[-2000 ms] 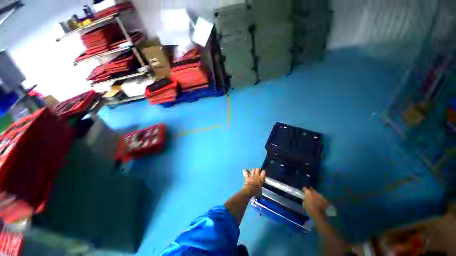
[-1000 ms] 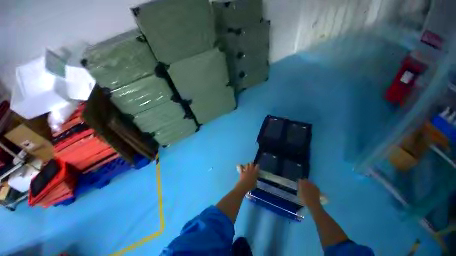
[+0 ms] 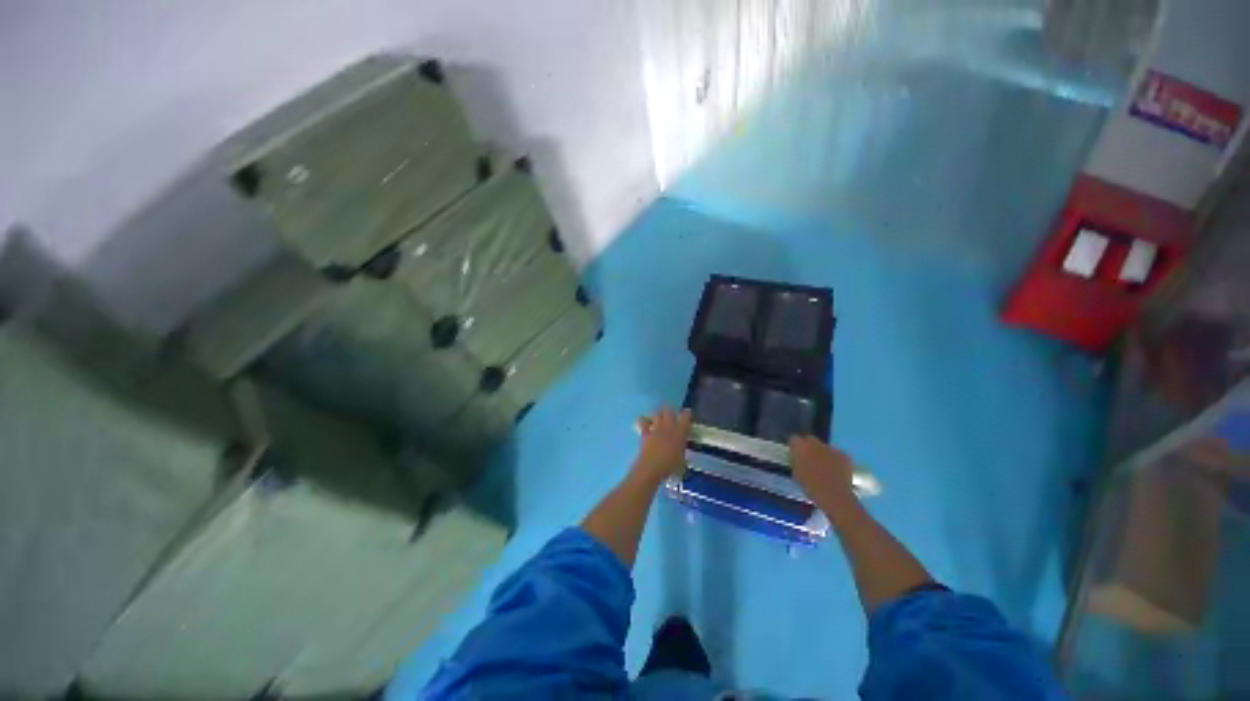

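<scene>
My left hand and my right hand are bare and closed around the pale push handle of a trolley, one near each end. The trolley's low blue base shows below the handle. Two stacks of black device trays stand on it, one behind the other. The far tray and the near tray each show two side-by-side dark tablets.
Large green wrapped boxes with black corners are stacked along the left and by the white wall. A red box with two white labels stands by a pillar at right. A blurred rack or panel with a brown carton is at the lower right.
The view has moved on past the shelves and red trays, which are out of sight. The green boxes are now nearer at left and the red box nearer at right. Both hands stay on the handle.
</scene>
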